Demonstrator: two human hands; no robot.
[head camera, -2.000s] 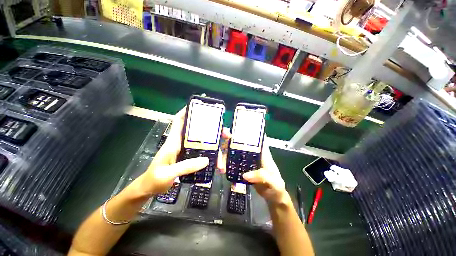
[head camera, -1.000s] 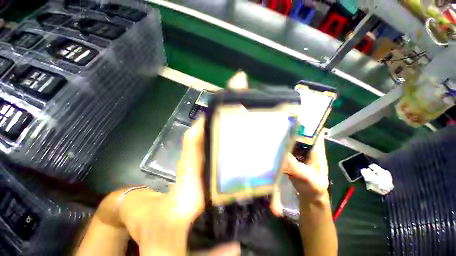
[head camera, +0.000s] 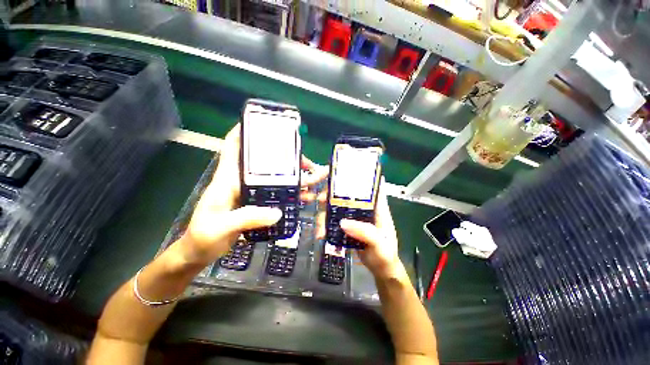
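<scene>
My left hand (head camera: 221, 207) holds a black keypad phone (head camera: 271, 146) upright, its screen lit white and my thumb on its keys. My right hand (head camera: 378, 239) holds a second keypad phone (head camera: 356, 173), its screen lit white with an orange band at the bottom, thumb on the keypad. Both phones are above a clear plastic tray (head camera: 306, 293). Three keypad phones show in its near pockets, such as the middle one (head camera: 282, 261). The tray's far part is hidden by my hands and the held phones.
A tall stack of clear trays with dark phones (head camera: 107, 142) stands left. A ribbed tray stack (head camera: 577, 249) stands right. Between are a dark slab with pale rim (head camera: 443, 227), white wad (head camera: 475, 239), red pen (head camera: 437, 275) and dark pen (head camera: 418, 271). A cloudy cup (head camera: 499, 139) hangs on the post.
The left phone, close to the camera and blurred before, is now farther away beside the right one. The view has shifted, and the tray's near phones show again. Both thumbs are on the keypads.
</scene>
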